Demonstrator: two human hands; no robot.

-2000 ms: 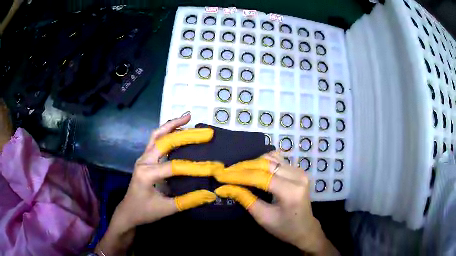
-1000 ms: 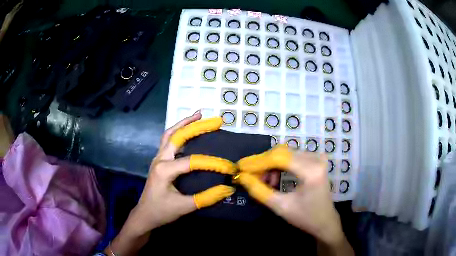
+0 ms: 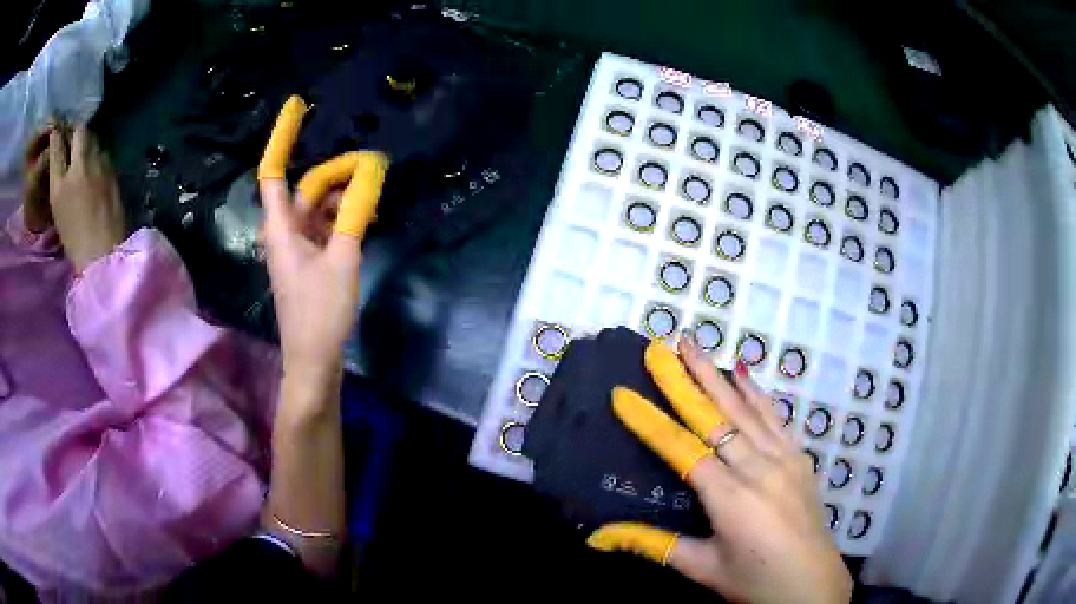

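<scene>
My right hand (image 3: 732, 472), with yellow finger cots, holds a flat matt black panel stack (image 3: 590, 413) over the lower left part of the white foam tray (image 3: 566, 283). Small white print shows near its lower edge. My left hand (image 3: 325, 195) is over the near side of the heap of black panels (image 3: 437, 130). Its cotted fingers are bent and apart, and no part shows between them. A panel with white print and a thin gold arc lies just right of it. The tray holds rows of gold-rimmed round parts (image 3: 729, 244) and some bare pockets.
A thick stack of foam trays (image 3: 991, 354) stands right of the working tray. At left are another person's hand (image 3: 85, 195) and pink sleeve (image 3: 142, 389). A dark block with a pale label (image 3: 923, 59) lies beyond the tray. The green bench (image 3: 437, 342) has its front edge below.
The view has turned left, so the tray sits further right. My left hand has left the black panel and moved out to the heap. My right hand now lies on the panel stack.
</scene>
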